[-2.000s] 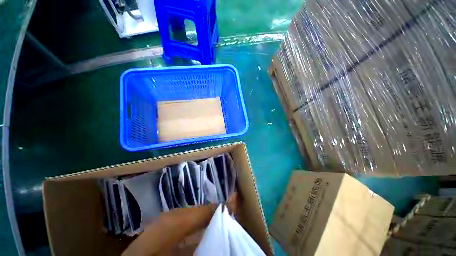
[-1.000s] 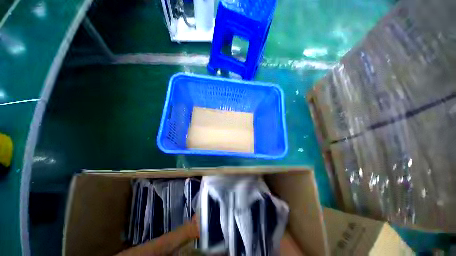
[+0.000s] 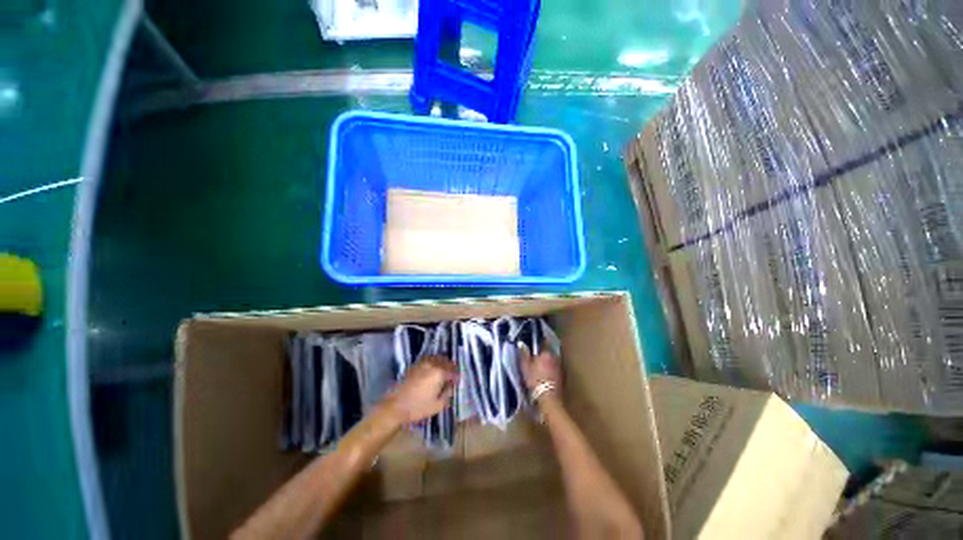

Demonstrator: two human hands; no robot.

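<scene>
An open shipping carton [image 3: 422, 306] stands at the bottom centre. Bagged panels [image 3: 323, 396] stand on edge in a row along its far wall, dark panels showing at the white sleeves' openings. My left hand [image 3: 425, 388] is in the carton at the middle of the row, closed on the near edge of bagged panels. My right hand [image 3: 541, 371] is at the right end of the row, gripping bagged panels there. Some of the packets between my hands lean slightly. The fingertips are partly hidden among the sleeves.
A blue plastic basket [image 3: 454, 281] with cardboard inside stands behind the carton, and a blue stool [image 3: 472, 65] beyond it. Stretch-wrapped cartons [image 3: 813, 232] stand on the right. A closed carton [image 3: 729, 448] sits beside the open one. A yellow item [image 3: 19, 285] is on the green bench at left.
The group of bagged panels between my hands has moved down into the row in the carton. Both hands now show on the packets, and the view has shifted.
</scene>
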